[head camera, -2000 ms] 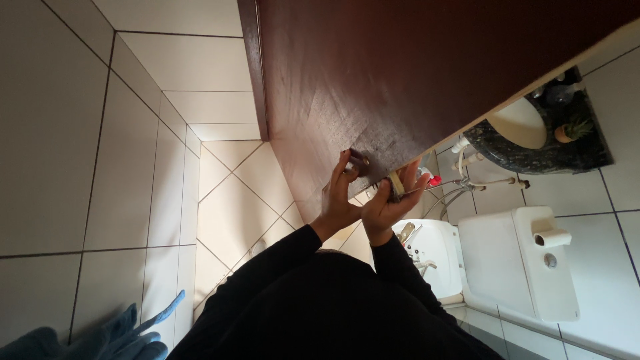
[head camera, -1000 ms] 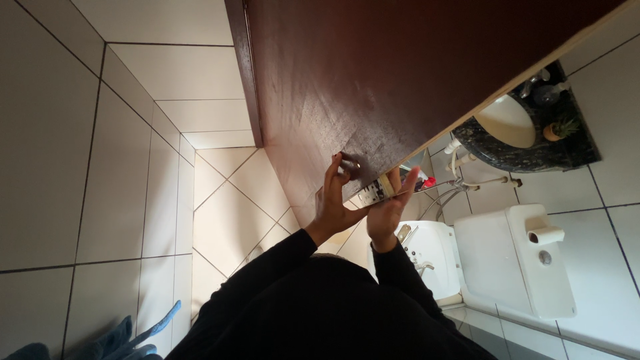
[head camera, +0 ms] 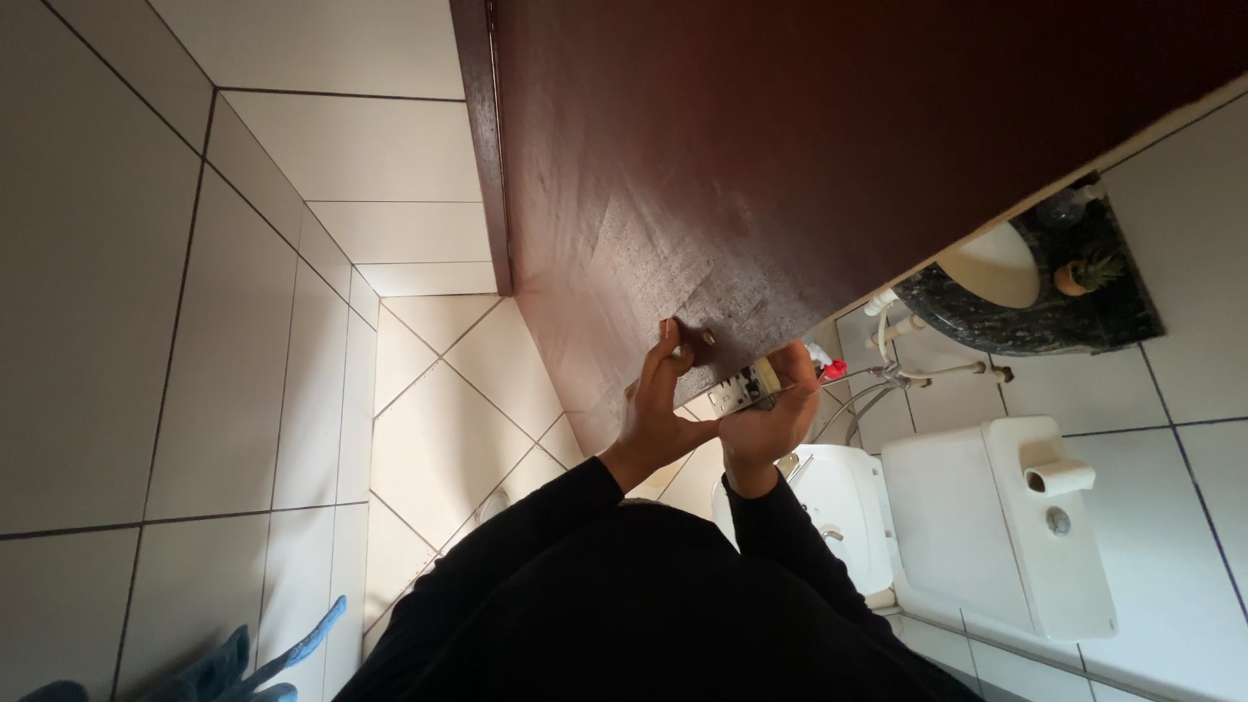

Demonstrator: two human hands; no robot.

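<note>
A dark brown wooden door (head camera: 741,175) stands ajar, with a small round opening or fitting (head camera: 709,337) low on its near face. My right hand (head camera: 770,419) curls around what looks like a metal lock case (head camera: 744,388) at the door's free edge; whether the case is partly inside the door cannot be told. My left hand (head camera: 651,417) is on the near side of the door, its fingertips close to the round opening and its thumb reaching toward the case and my right palm. I see nothing held between the left fingers.
Right of the door are a dark stone washbasin counter (head camera: 1033,327) with a small potted plant (head camera: 1087,273), pipes and hoses below it, and a white toilet (head camera: 853,517) with its cistern (head camera: 1004,526). Blue cloth (head camera: 219,668) lies at lower left. Tiled wall (head camera: 88,390) stands at left.
My right fingers have moved from spread and raised one second ago to curled around the metal case. The left hand stays near the round opening.
</note>
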